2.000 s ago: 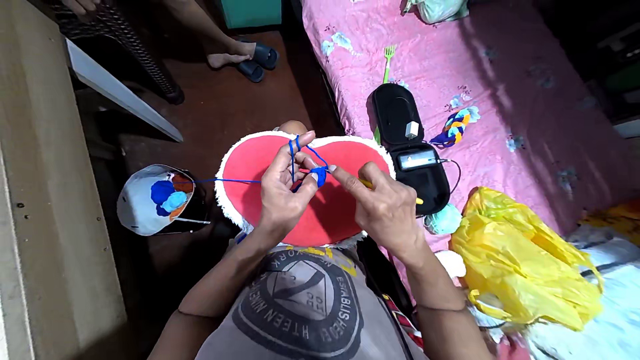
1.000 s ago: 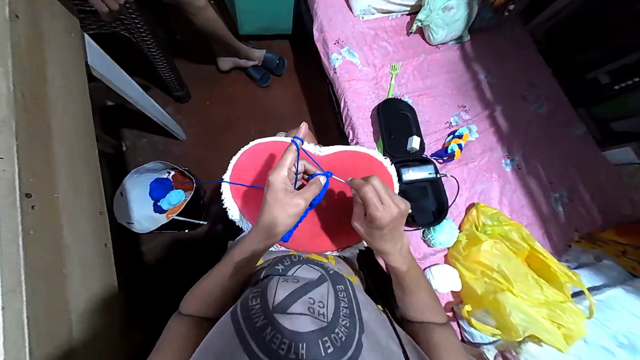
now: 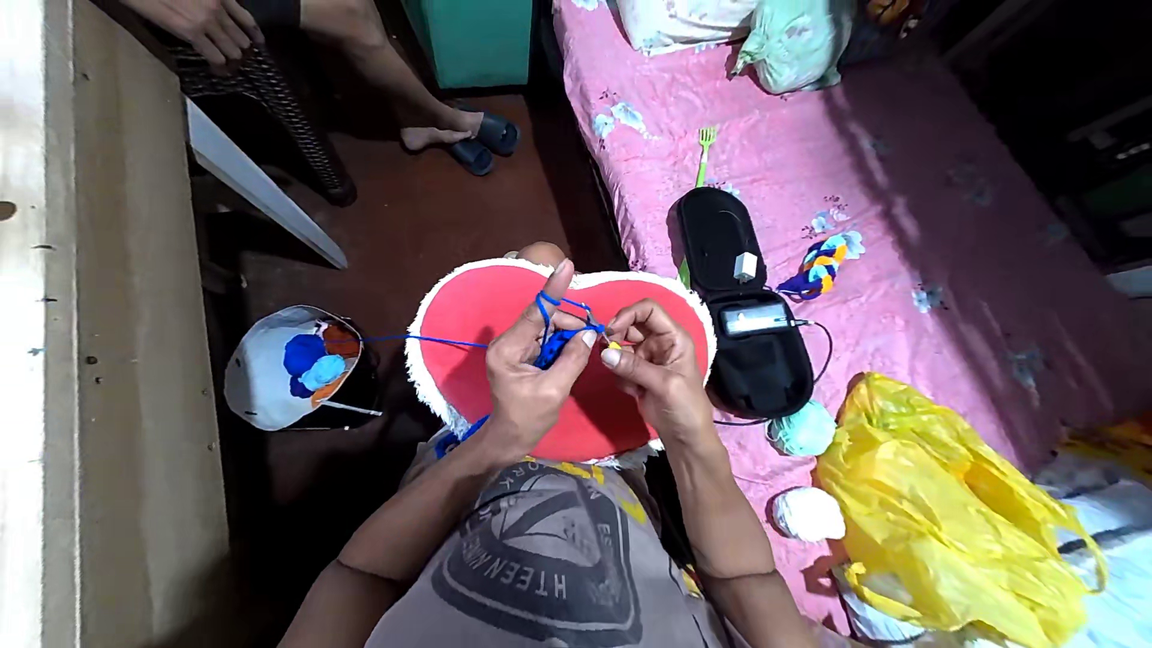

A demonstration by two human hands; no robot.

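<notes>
My left hand (image 3: 531, 382) pinches a small blue crocheted piece (image 3: 556, 346) between thumb and fingers, with blue yarn looped around its raised index finger. In my right hand (image 3: 661, 364) is a crochet hook (image 3: 614, 346), mostly hidden by the fingers, a yellow part showing; its tip is at the edge of the blue piece. Both hands are close together above a red heart-shaped cushion (image 3: 621, 405) with white fringe, on my lap. A strand of blue yarn (image 3: 405, 338) runs left to a blue ball (image 3: 304, 354) in a white container (image 3: 247, 382) with other coloured yarn.
A pink flowered sheet (image 3: 666, 216) at right bears an open black case (image 3: 765, 373), a green fork (image 3: 706, 148), a braided yarn bundle (image 3: 814, 270), mint (image 3: 804, 428) and white (image 3: 808, 514) yarn balls and a yellow plastic bag (image 3: 945, 513). Another person's leg (image 3: 396, 67) is at upper left.
My right hand has moved in close to my left fingertips; one second ago the hook's shaft showed between them. The blue piece, hanging lower over the cushion then, is now mostly behind my left thumb.
</notes>
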